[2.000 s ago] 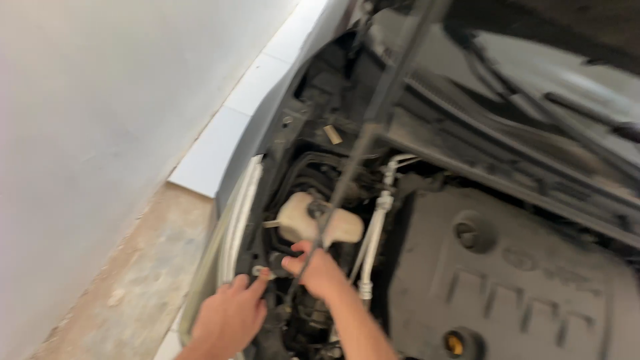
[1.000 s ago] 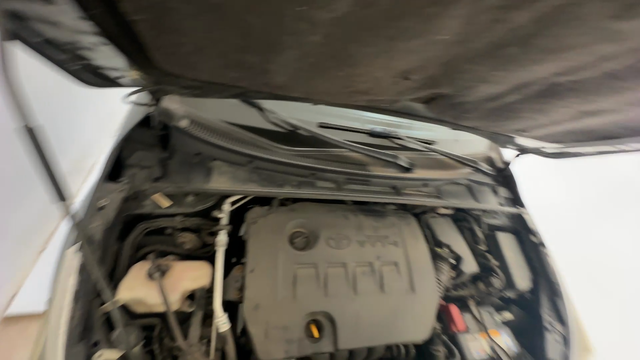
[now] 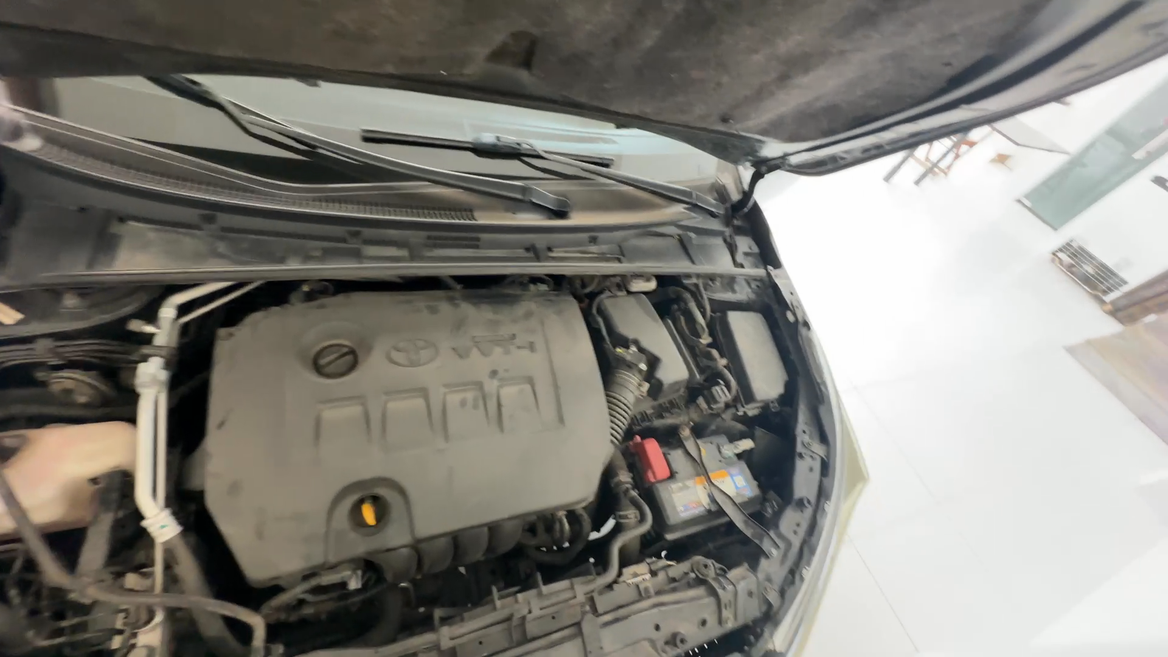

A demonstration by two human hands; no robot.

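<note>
Neither my left hand nor my right hand is in the head view. A grey plastic Toyota engine cover (image 3: 411,438) fills the middle of the car's engine bay, with a black oil filler cap (image 3: 335,359) at its upper left and a yellow dipstick handle (image 3: 369,511) at its lower edge. On the right sits a car battery (image 3: 703,488) with a red terminal cover (image 3: 651,460). A whitish plastic reservoir (image 3: 68,465) shows at the left edge, beside a metal pipe (image 3: 151,438). A ribbed air intake hose (image 3: 626,397) runs along the cover's right side.
The raised hood (image 3: 593,68) spans the top. Below it lie the windshield wipers (image 3: 383,164). A black fuse box (image 3: 753,356) sits near the right fender. The front crossmember (image 3: 620,602) runs along the bottom. Beyond the car are a white tiled floor (image 3: 949,456) and a floor grate (image 3: 1089,270).
Two seconds ago both hands were by the reservoir; they have since left the view. The view has swung right, bringing the battery side of the bay nearer the middle.
</note>
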